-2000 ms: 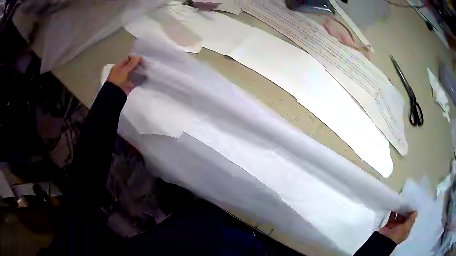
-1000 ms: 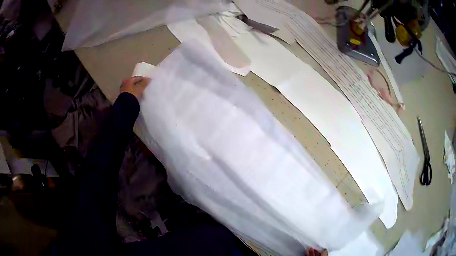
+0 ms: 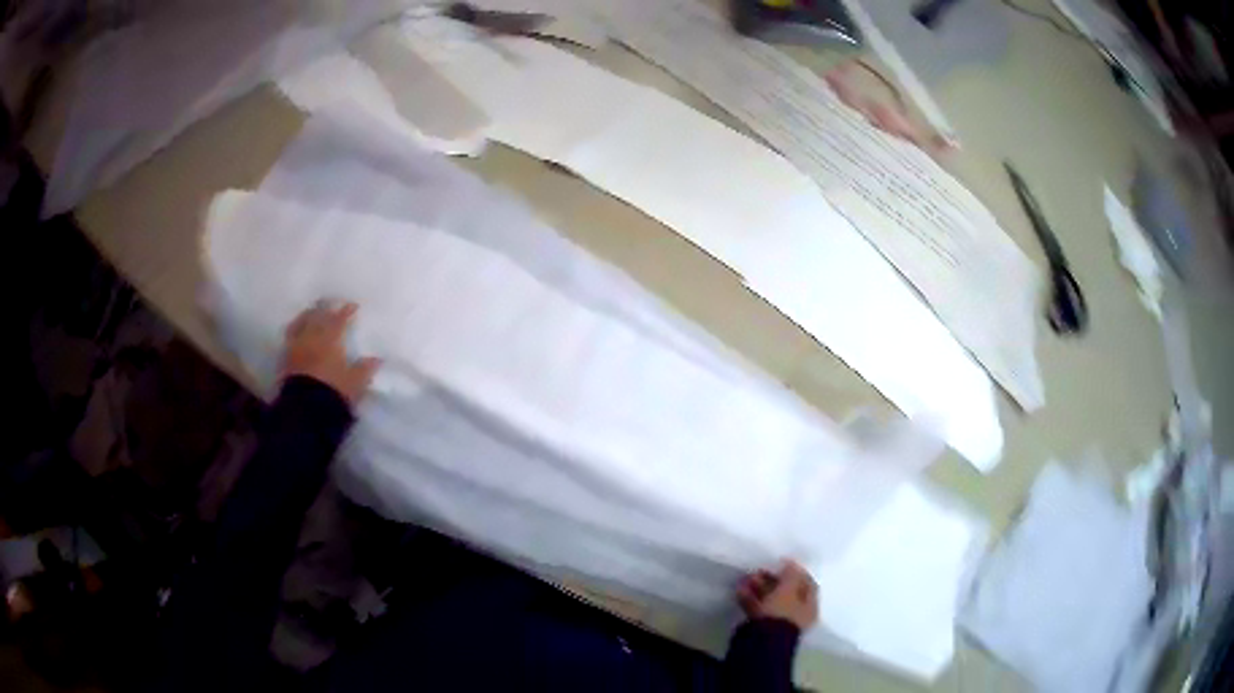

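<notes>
A sheer bluish-white sheet [image 3: 406, 433] lies rumpled over a long, opaque white curved pattern piece [image 3: 900, 582]. The piece's bare right end shows past the sheet, and its rounded left end shows through it. My left hand [image 3: 325, 349] rests on the sheet near its left front part, fingers apart, holding nothing. My right hand [image 3: 778, 593] is at the sheet's front right, fingers curled on a fold of it; the fingertips are blurred.
A second white pattern piece [image 3: 677, 183] lies beyond the work, with a marked paper pattern [image 3: 880, 176] behind it. Black-handled shears [image 3: 1049, 257] lie at the back right. A spare sheer pile [image 3: 1062, 575] is at right. A dark blade [image 3: 498, 20] lies at the back left.
The sheet has come down from between my hands and lies over the pattern piece. My left hand has let go of its far left corner and moved towards the front; my right hand is fully in view.
</notes>
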